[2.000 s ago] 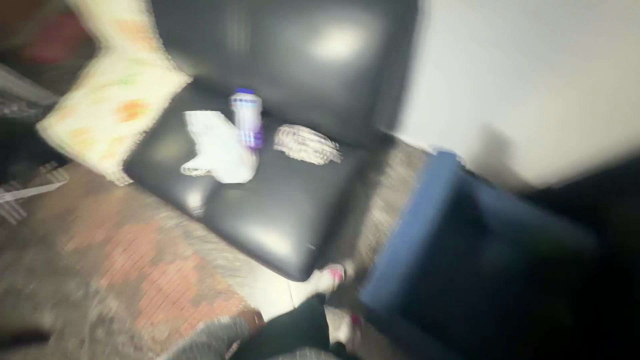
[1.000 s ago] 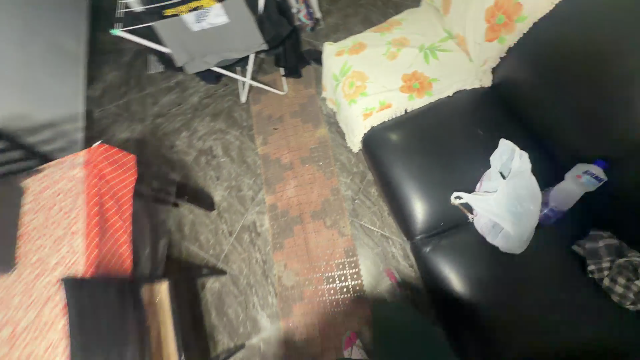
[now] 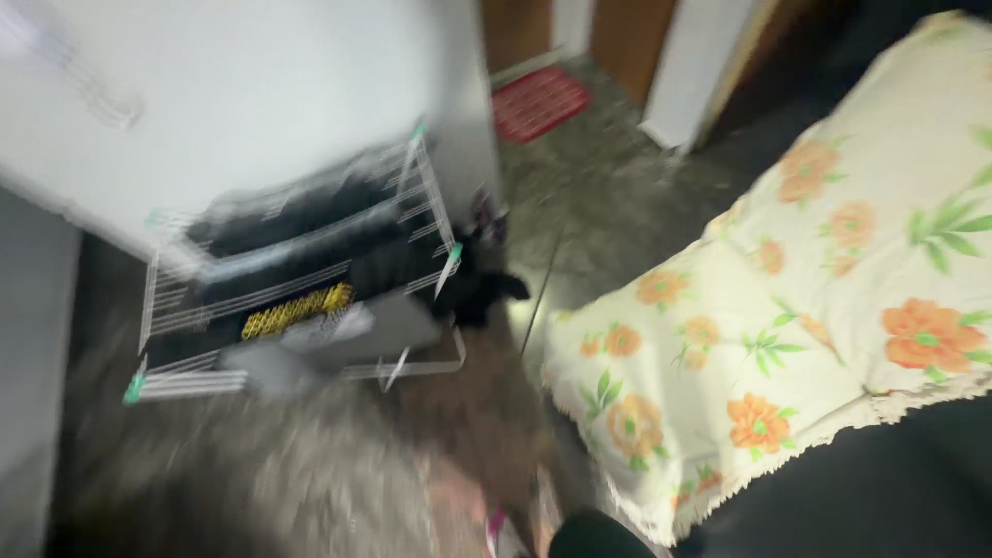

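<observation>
Neither my left hand nor my right hand shows in the head view. At left stands a white wire clothes drying rack (image 3: 294, 271) with green corner caps, hung with dark garments and a grey cloth (image 3: 387, 333). A cream cloth with orange flowers and a fringed edge (image 3: 697, 372) drapes over a black sofa (image 3: 876, 496) on the right. Part of my foot in a shoe (image 3: 500, 535) shows at the bottom edge, beside a dark rounded shape (image 3: 597, 539). Much of the picture is blurred.
A reddish patterned runner (image 3: 465, 418) lies on the grey floor (image 3: 604, 209). Farther off, a red mat (image 3: 540, 103) lies by a brown door (image 3: 632, 46). A white wall (image 3: 232, 93) rises behind the rack, and a white wall end (image 3: 697, 70) stands beyond the floral cloth.
The view has swung left and up, so the white bag, bottle and checked cloth on the sofa have left the picture. The doorway and red mat have come into view.
</observation>
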